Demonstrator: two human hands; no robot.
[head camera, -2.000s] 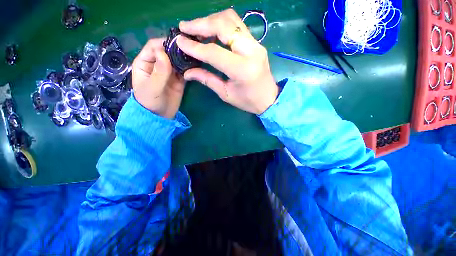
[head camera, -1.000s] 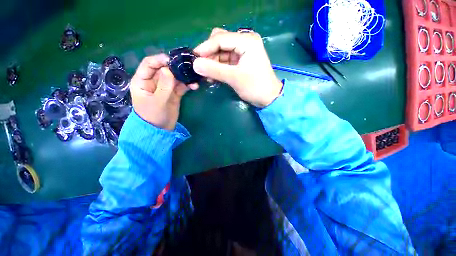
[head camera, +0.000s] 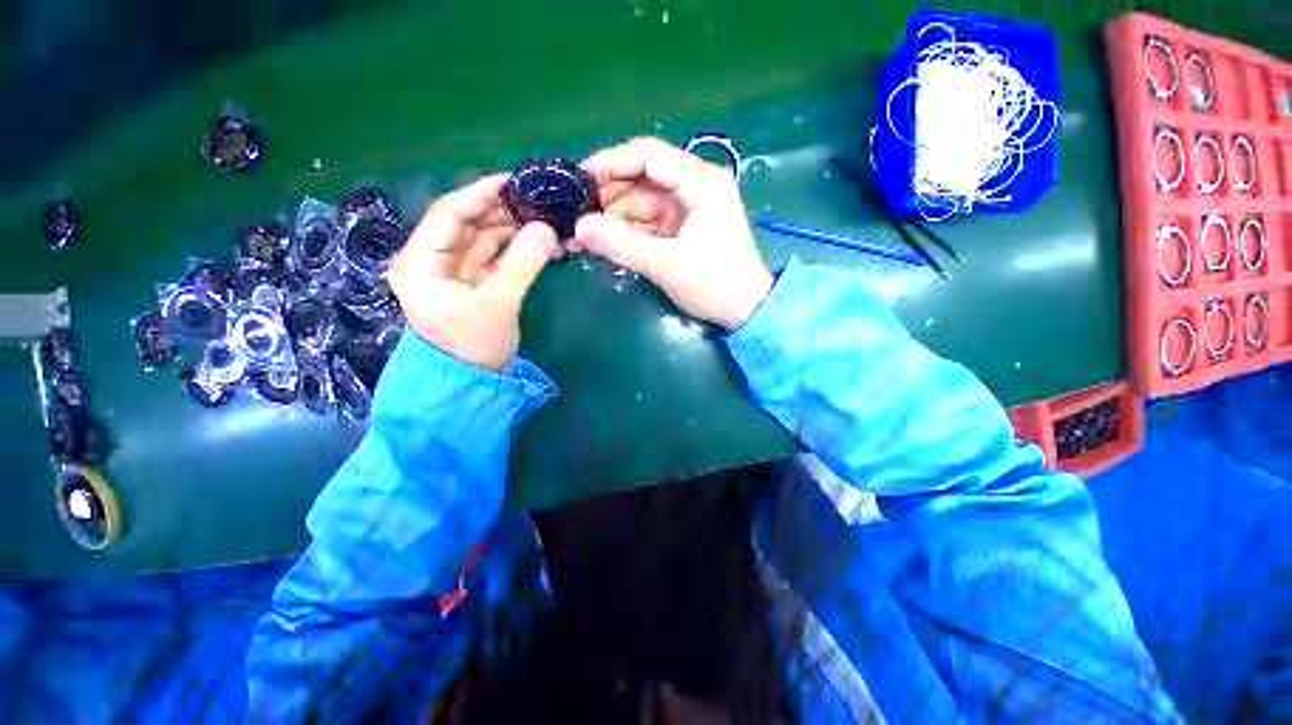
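A dark round unit with a shiny rim is held above the green bench, between the fingertips of both hands. My left hand grips its left edge, with the thumb at its lower side. My right hand grips its right edge with thumb and fingers. A thin metal ring lies on the bench just behind my right hand, partly hidden by it. The underside of the unit is hidden.
A pile of round parts lies left. Single dark parts lie beyond it. A tape roll is far left. At right are a blue bin of white rings, a blue stick, dark tweezers, a red tray and a red crate.
The right hand has shifted from covering the unit to pinching its right edge, and the unit's dark face now shows. The bench items have shifted in view, mostly as the head view moved.
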